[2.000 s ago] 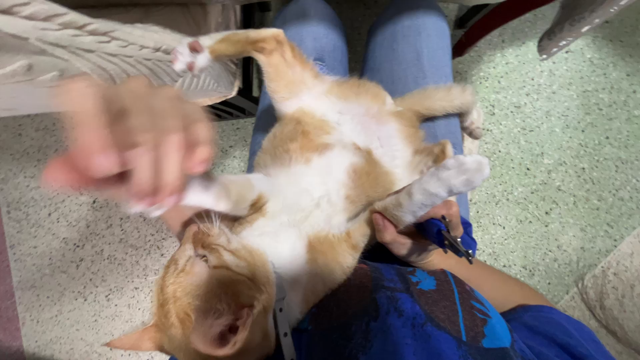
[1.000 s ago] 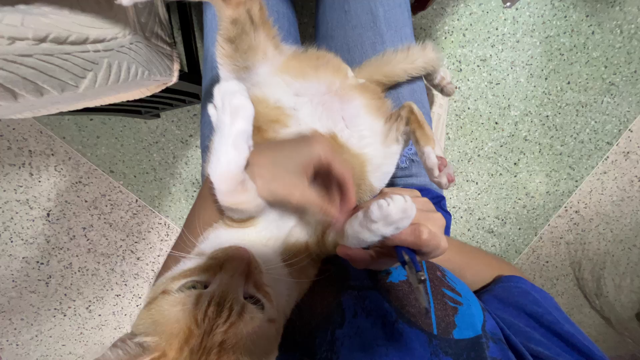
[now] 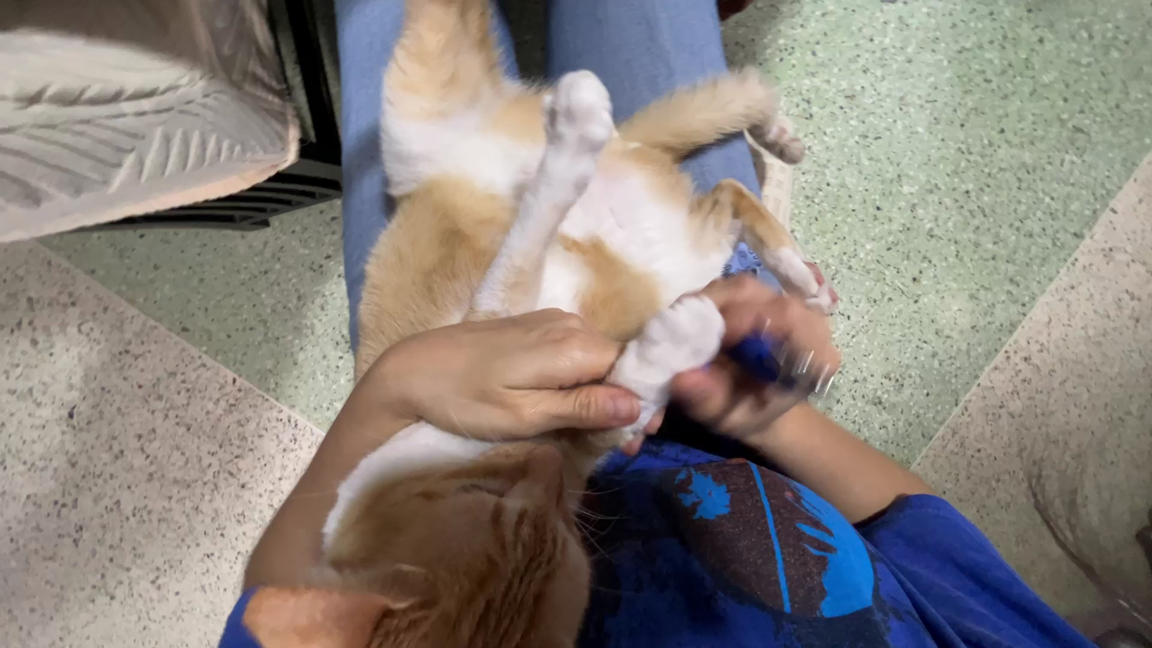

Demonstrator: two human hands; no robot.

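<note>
An orange and white cat (image 3: 468,243) lies belly up along my lap, its head (image 3: 477,549) toward my chest. My left hand (image 3: 513,373) reaches across the cat's chest and grips one foreleg below its white paw (image 3: 675,337). Close beside that paw, my right hand (image 3: 760,355) is blurred; it holds a small blue-handled tool (image 3: 765,355) whose type is too blurred to tell. The other white forepaw (image 3: 580,103) points up over the belly. The cat's tail (image 3: 702,112) lies across my jeans-covered thigh (image 3: 639,45).
At the upper left a pale, pleated cover (image 3: 135,117) hangs over a black slatted frame (image 3: 243,193). Speckled green and beige floor (image 3: 954,180) surrounds my legs. A grayish blurred shape (image 3: 1098,504) is at the lower right.
My left hand, blurred over the cat's chest a second ago, now grips the foreleg that my right hand was holding. My right hand has moved off that paw. The cat's other forepaw now points farther up.
</note>
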